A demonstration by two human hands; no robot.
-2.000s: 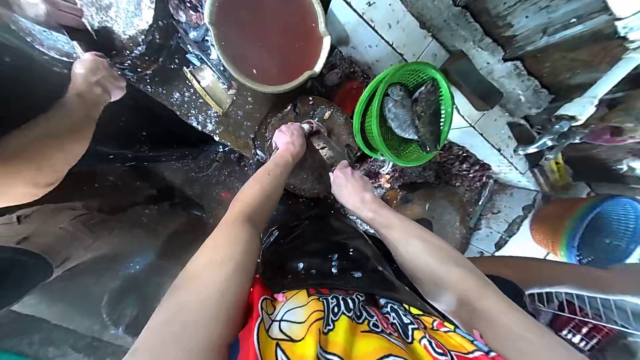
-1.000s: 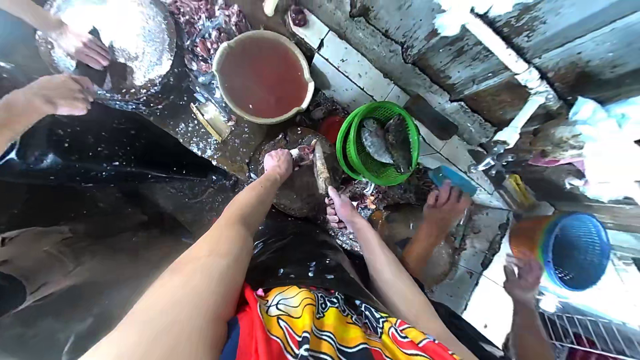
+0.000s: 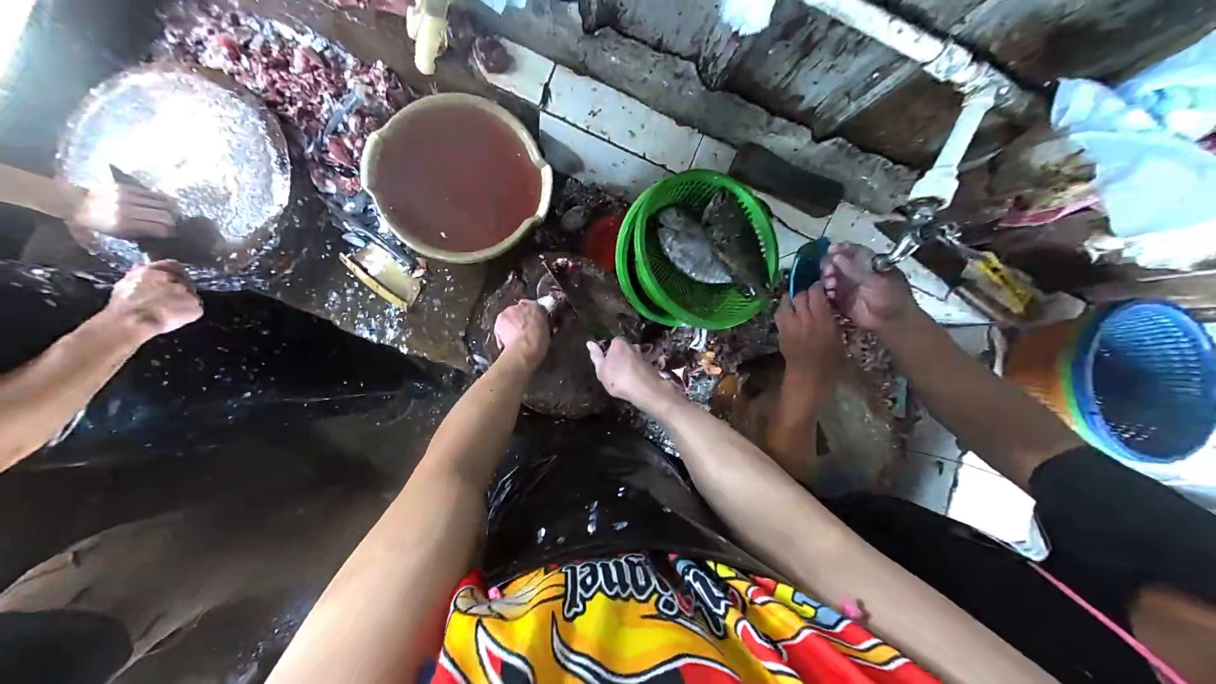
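My left hand is closed on a small pale piece, likely fish, at the upper left part of a round chopping block. From my right hand, a knife reaches up and left across the block, its blade tip near the piece; the fingers cover the handle. Just right of the block, two stacked green plastic baskets stand together, the upper one holding whole fish. Up and left of the block is a round basin of reddish water.
Fish scraps lie at the upper left. A co-worker's hands are at a scale-covered round board. Another person's hands are by a tap at the right. Blue and orange baskets stand far right.
The knife has swung from near upright to slanting up and left over the block. The right-hand co-worker's hands have come together below the tap, around a blue-green thing.
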